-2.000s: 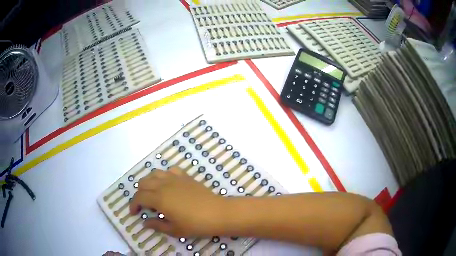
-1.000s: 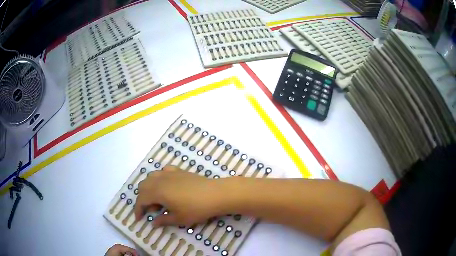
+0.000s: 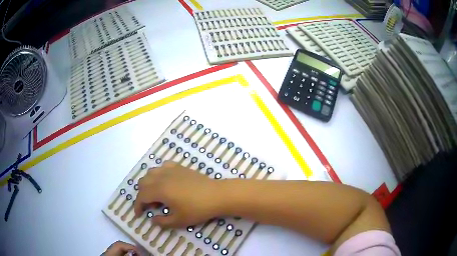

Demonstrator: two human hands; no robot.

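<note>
A white slotted tray [image 3: 112, 212] lies tilted on the white table in front of me. Many of its bone-shaped slots have small round components [image 3: 165, 210] with dark rims and bright centres at their ends; several slots at the near left edge show plain tan. My right hand [image 3: 173, 195] is over the tray's left middle, fingers curled down at the slots beside two bright components; whether the fingertips hold one cannot be seen. My left hand [image 3: 122, 249] is cut off by the bottom edge, next to the tray's near corner, with only some fingers showing.
A black calculator [image 3: 311, 85] lies beyond the red tape. A tall pile of trays [image 3: 401, 100] stands at the right. More slotted trays [image 3: 240, 35] lie at the back. A small fan [image 3: 22, 82] is at upper left, with a black open-handled tool [image 3: 17, 182] below it.
Since the first frame the tray appears rotated slightly and my left hand shows more at the bottom edge. My right hand stays over the tray. The camera view has shifted a little.
</note>
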